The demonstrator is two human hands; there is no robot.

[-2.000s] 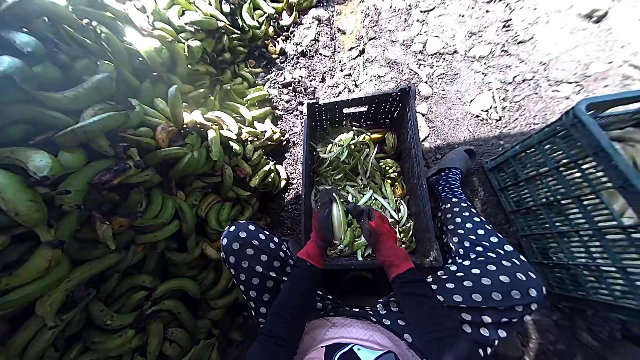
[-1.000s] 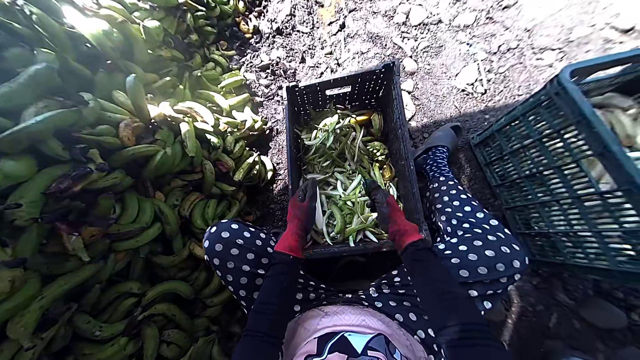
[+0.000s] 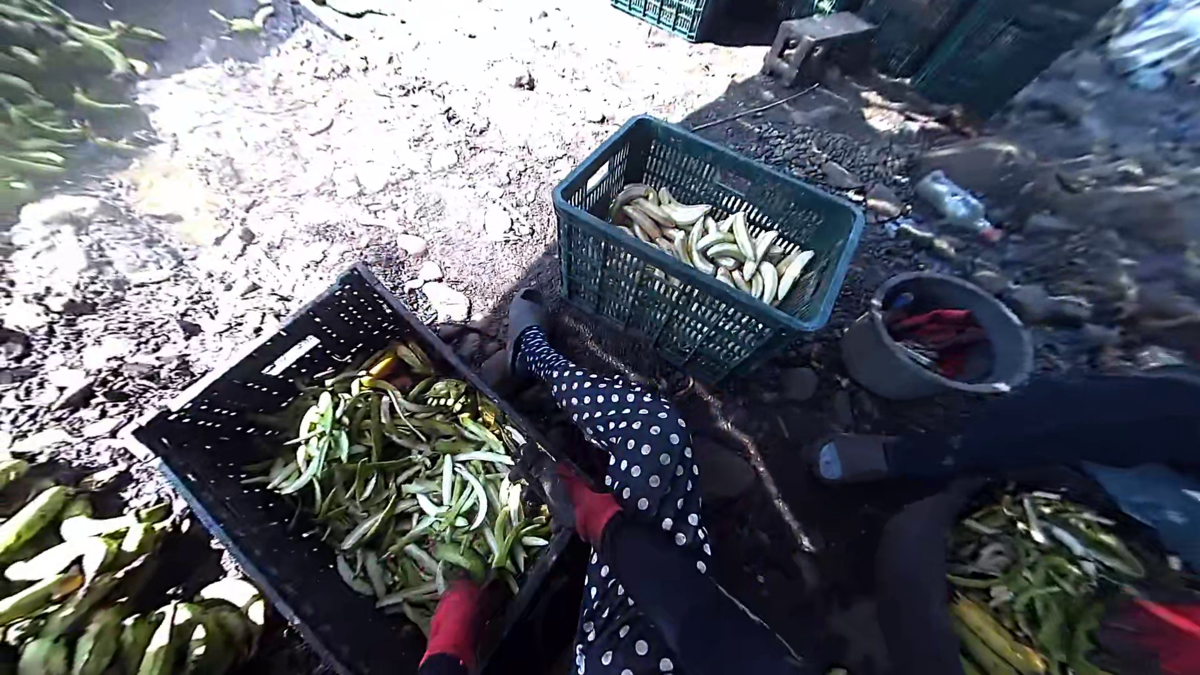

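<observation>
A black plastic crate point(image 3: 220, 525) stands tilted across the view at the lower left, holding green plantain peels point(image 3: 412, 469). My left hand point(image 3: 466, 605), in a red and dark glove, reaches over the crate's near end, close to a green piece among the peels; whether it grips it cannot be told. At the crate's right side is my right hand point(image 3: 572, 502), gloved the same way, its fingers blurred and dark against the rim. Beyond my leg, a green plastic crate point(image 3: 656, 319) holds peeled plantains point(image 3: 727, 244).
Unpeeled green plantains point(image 3: 122, 581) lie at lower left. A grey bucket point(image 3: 881, 352) with red cloth stands right of the green crate. Another person's leg point(image 3: 1012, 427) extends from the right, above a second heap of peels point(image 3: 1041, 562). A concrete block point(image 3: 820, 42) and more crates are behind.
The view has swung far to the right. My right hand has moved from over the peels to the black crate's side. A pale piece near my left hand earlier no longer shows there.
</observation>
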